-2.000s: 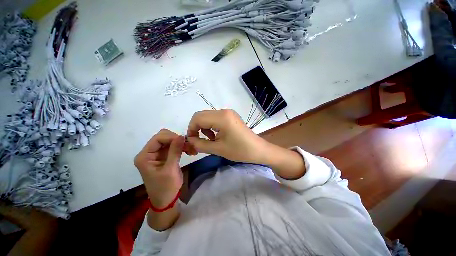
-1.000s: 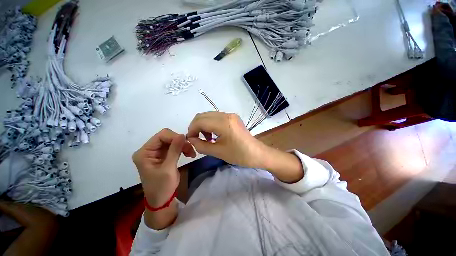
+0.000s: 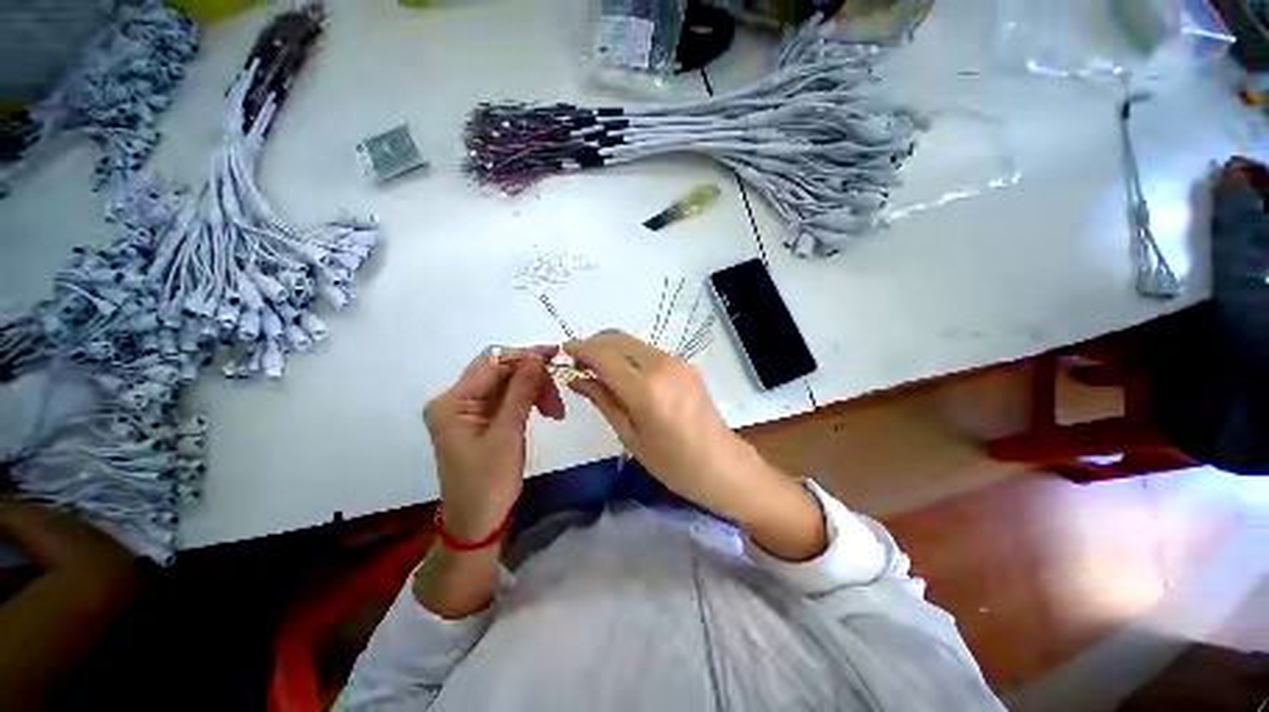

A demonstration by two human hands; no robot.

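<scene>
My left hand (image 3: pixel 480 431) and my right hand (image 3: pixel 661 417) meet near the table's front edge. Their fingertips pinch thin red and white wires (image 3: pixel 567 367) between them. A tiny white piece shows at my left fingertips; what it is cannot be told. More thin wires (image 3: pixel 685 317) stick out past my right hand towards the phone. A thin lead (image 3: pixel 557 313) reaches from my hands towards a pile of small white pieces (image 3: pixel 553 269) on the table.
A phone (image 3: pixel 761 324) lies right of my hands. A small cutter (image 3: pixel 683 207), a harness bundle (image 3: pixel 696 139) and a small square box (image 3: pixel 391 153) lie behind. More harness bundles (image 3: pixel 237 264) lie at left. A red stool (image 3: pixel 1079 417) and a person's sleeve (image 3: pixel 1237 251) are at right.
The view has shifted, so more of the table's back shows. The thin wires no longer lie over the phone but left of it. Red and white wires now show between my fingertips.
</scene>
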